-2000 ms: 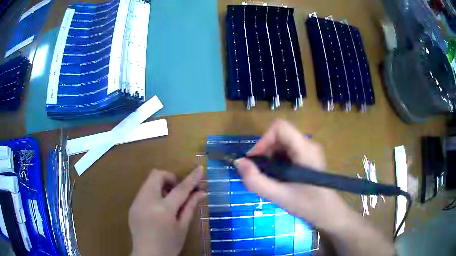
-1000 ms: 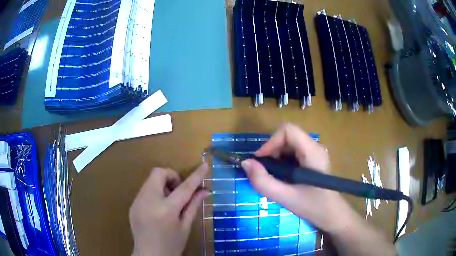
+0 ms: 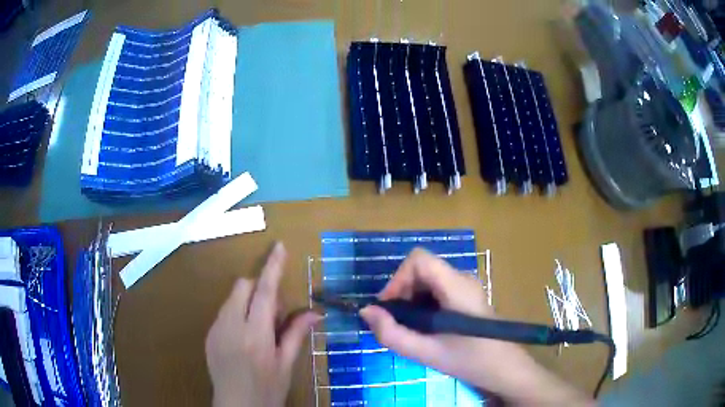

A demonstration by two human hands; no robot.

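Observation:
A blue solar cell sheet with pale lines lies in front of me, its lower end cut off by the frame. Thin ribbon bars run along its left and right edges. My right hand grips a black soldering iron, its tip at the sheet's left edge ribbon. My left hand is left of the sheet, index finger raised and thumb reaching the edge ribbon near the iron tip. I see nothing held in it. My right hand hides part of the sheet.
A blue cell stack lies on a teal mat. Two dark cell stacks lie ahead. Crossed white strips, ribbon strands and a blue tray are left. Ribbon slivers, a white strip and a grey round machine are right.
The iron tip has moved down along the sheet's left edge. My left index finger has lifted away from the edge and spread from the thumb. The whole view has shifted slightly.

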